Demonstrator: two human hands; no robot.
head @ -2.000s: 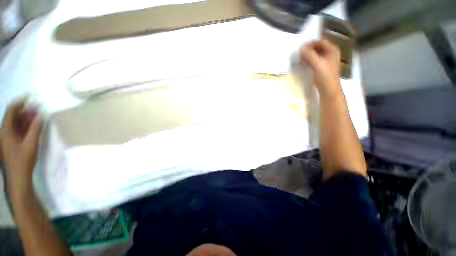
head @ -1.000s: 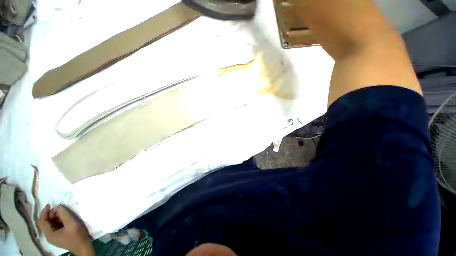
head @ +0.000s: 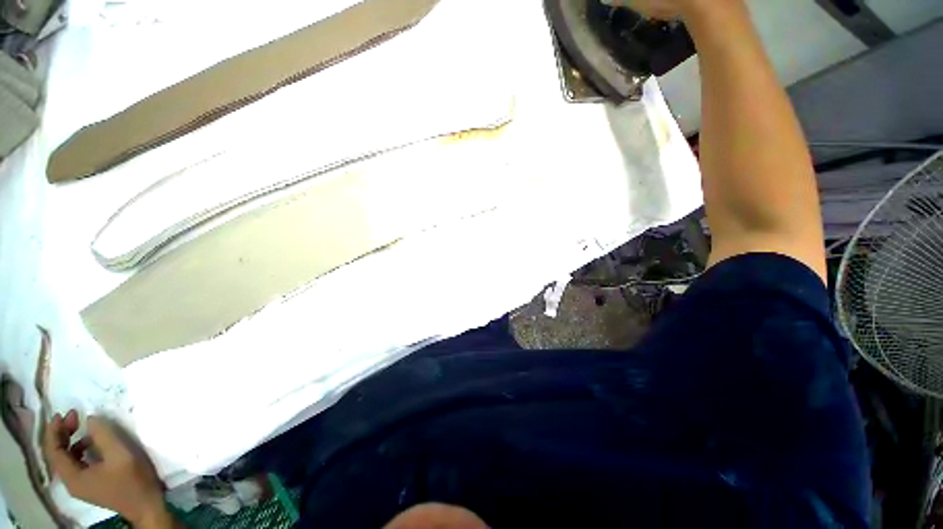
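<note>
A beige fabric panel (head: 238, 258) lies flat on the white cloth. Above it lie a pale round-ended piece (head: 114, 248) and a stack of grey-brown strips (head: 238, 83). My right hand (head: 662, 8), partly cut off by the top edge, is on the dark steam iron (head: 605, 52); its grip is only partly visible. The iron sits over the metal rest (head: 581, 85), covering most of it. My left hand (head: 88, 455) is at the lower left beside a thin brown strip (head: 43, 382), fingers loosely curled and apart, with nothing seen in it.
The white table cover (head: 414, 279) has yellow-brown scorch marks. Brown and cream strips (head: 26, 444) lie at the left edge, with grey fabric bundles (head: 16, 98) at the far left. A green mesh basket (head: 274, 506) is below the table. A standing fan (head: 900, 279) is at the right.
The iron has moved right from the top middle onto the rest. My right hand now shows at it. My left hand stays low at the left. The fan shows more fully as the view has shifted.
</note>
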